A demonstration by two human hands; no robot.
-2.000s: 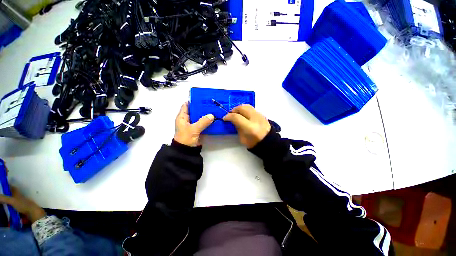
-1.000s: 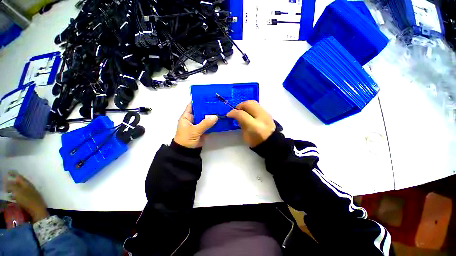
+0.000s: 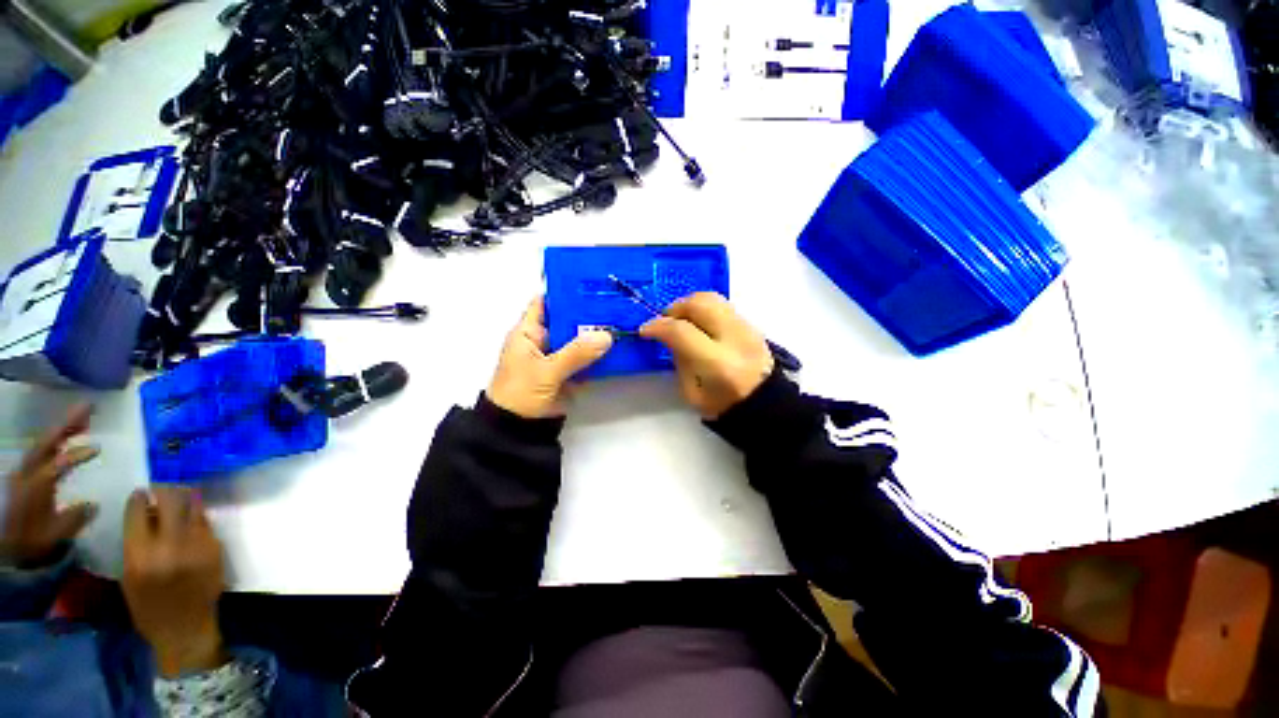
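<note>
A blue insert tray (image 3: 572,281) is held just above or on the table in front of me. My left hand (image 3: 540,368) grips its left and near edge, with the thumb on the face by a metallic plug (image 3: 595,333). My right hand (image 3: 713,354) pinches a black USB cable (image 3: 634,292) at the tray's near right part. One plug end of the cable points up and left over the tray face. Part of the black coil shows beyond my right hand, by the cuff; the rest is hidden.
A cable pile (image 3: 407,126) lies beyond my hands. Stacks of empty trays (image 3: 926,232) stand right. A loaded tray (image 3: 232,407) lies left, by another person's hands (image 3: 176,568). A large printed box (image 3: 765,63) stands behind. Clear plastic (image 3: 1192,211) is far right.
The other person's two hands have come in at the lower left, and the loaded tray there has turned. My hands and tray moved slightly and keep the same grip.
</note>
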